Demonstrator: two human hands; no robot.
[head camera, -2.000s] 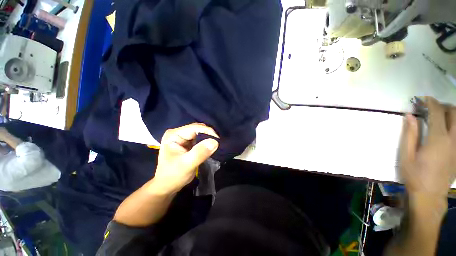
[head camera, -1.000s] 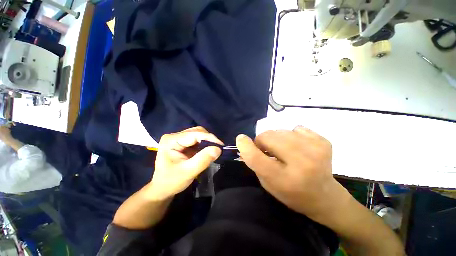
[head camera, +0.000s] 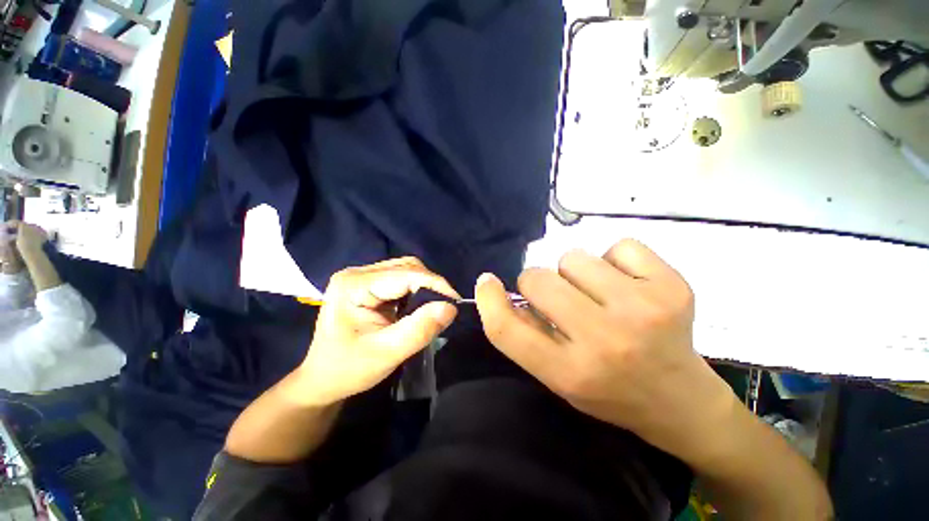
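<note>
The large navy garment piece (head camera: 397, 153) covers the table left of the machine and hangs over its front edge. My left hand (head camera: 372, 326) pinches a small folded bit of the navy cloth between thumb and forefinger. My right hand (head camera: 596, 326) is closed around the thread snips (head camera: 522, 301), mostly hidden in the palm. The snips' thin tips meet the cloth at my left fingertips. The presser foot area (head camera: 652, 107) of the sewing machine (head camera: 754, 36) has no cloth under it.
Black-handled scissors (head camera: 905, 71) and a thin pen-like tool (head camera: 886, 134) lie on the machine bed (head camera: 754, 183). At left are a blue-lined trough (head camera: 188, 122) with a wooden edge, another white machine (head camera: 56, 132), and a person's white sleeve (head camera: 56, 336).
My right hand has come from the table's right side to my left fingertips, bringing the snips. Over the last second their tips have closed in on the cloth. My left hand keeps its pinch.
</note>
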